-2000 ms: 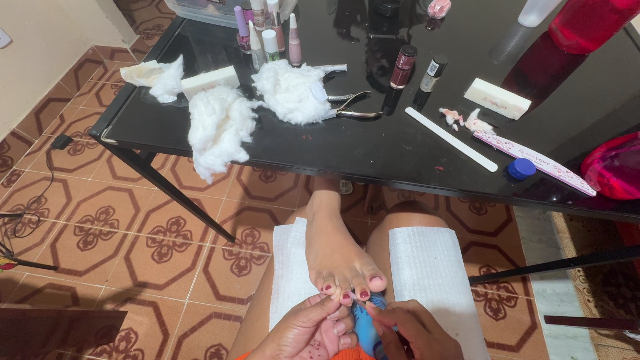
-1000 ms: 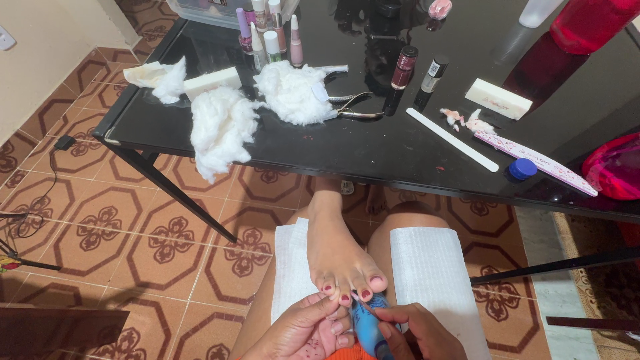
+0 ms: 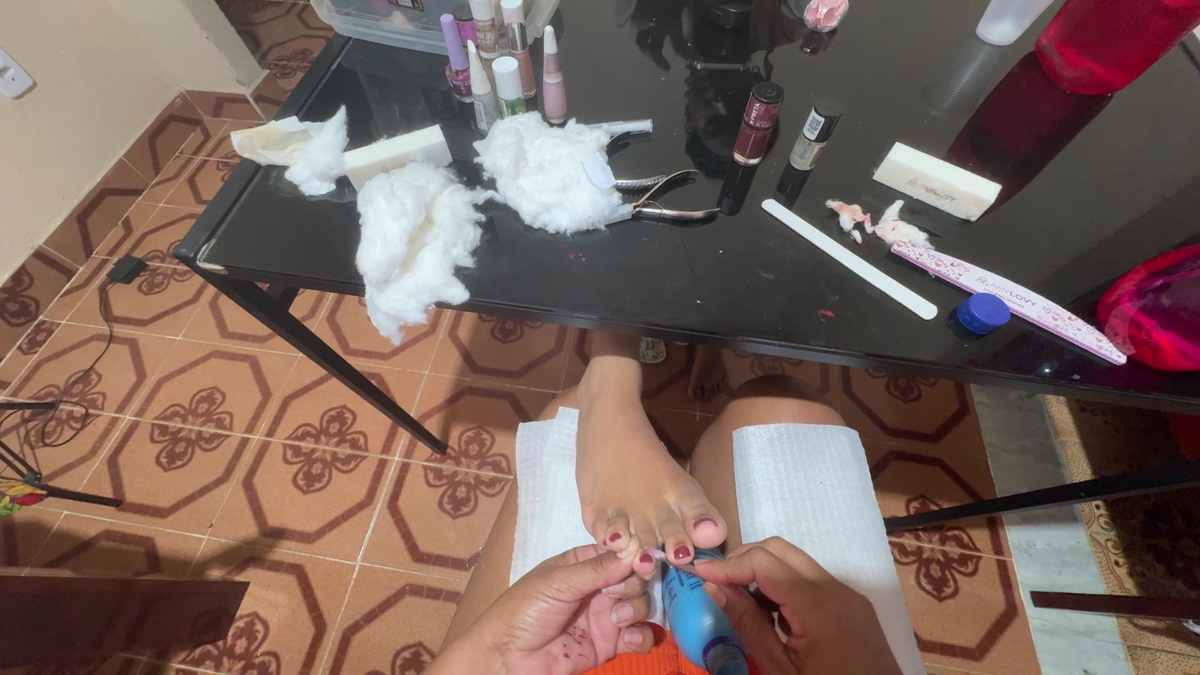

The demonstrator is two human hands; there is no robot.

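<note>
A person's bare foot (image 3: 637, 459) with dark red polished toenails rests between two white paper towels (image 3: 816, 497) on my thighs. The fingertips of my left hand (image 3: 572, 609) hold one of the smaller toes. My right hand (image 3: 797, 600) pinches a thin stick, its tip wrapped in whitish fluff, against the toes. A blue plastic bottle (image 3: 689, 609) lies below the toes, beside the fingers of my right hand; whether these fingers also hold it, I cannot tell. Above, on the black table (image 3: 656, 291), lie cotton wool (image 3: 412, 244) and metal cuticle nippers (image 3: 670, 202).
Nail polish bottles (image 3: 553, 80) stand by a clear plastic box (image 3: 394, 23). A dark red polish bottle (image 3: 757, 127), a white nail file (image 3: 848, 258), a patterned file (image 3: 1012, 300), a buffer block (image 3: 937, 181) and a blue cap (image 3: 982, 313) are on the table. Its leg (image 3: 337, 366) slants at left.
My right hand and the blue bottle have shifted slightly at the toes. My left hand stays at the smaller toes. The table items have not moved.
</note>
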